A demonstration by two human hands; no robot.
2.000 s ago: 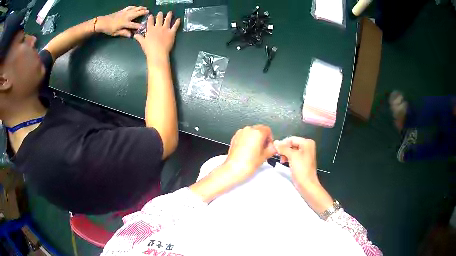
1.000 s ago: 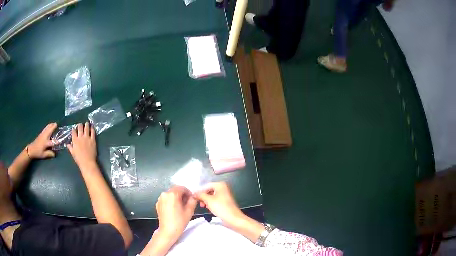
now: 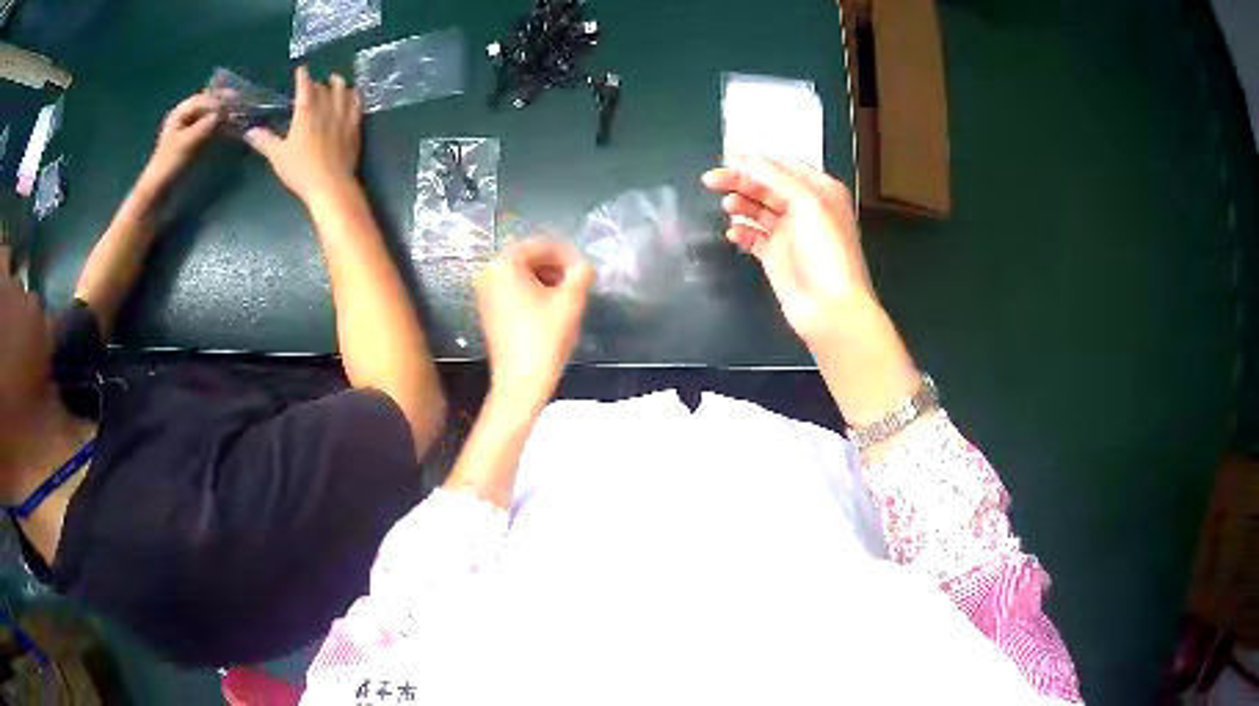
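My left hand (image 3: pixel 536 306) is over the front of the bench with its fingers curled. A blurred clear plastic bag (image 3: pixel 642 246) lies just right of its fingertips; whether they pinch it, I cannot tell. My right hand (image 3: pixel 808 248) is raised at the near end of the white stack (image 3: pixel 773 122), fingers slightly bent and apart, with nothing visible in them. It hides the stack's near end. A clear bag with dark contents (image 3: pixel 457 200) lies flat to the left.
A pile of black cables (image 3: pixel 543 53) is at the back, with a single black cable (image 3: pixel 605 111) beside it. A flat clear bag (image 3: pixel 410 72) lies left of the pile. At left, a co-worker's hands (image 3: pixel 320 138) press on a bag. A brown carton (image 3: pixel 904 104) stands beyond the right edge.
My hands were together at the clear bag and are now apart. My right hand has moved to the white stack. The view has shifted, with the bench items higher in the picture.
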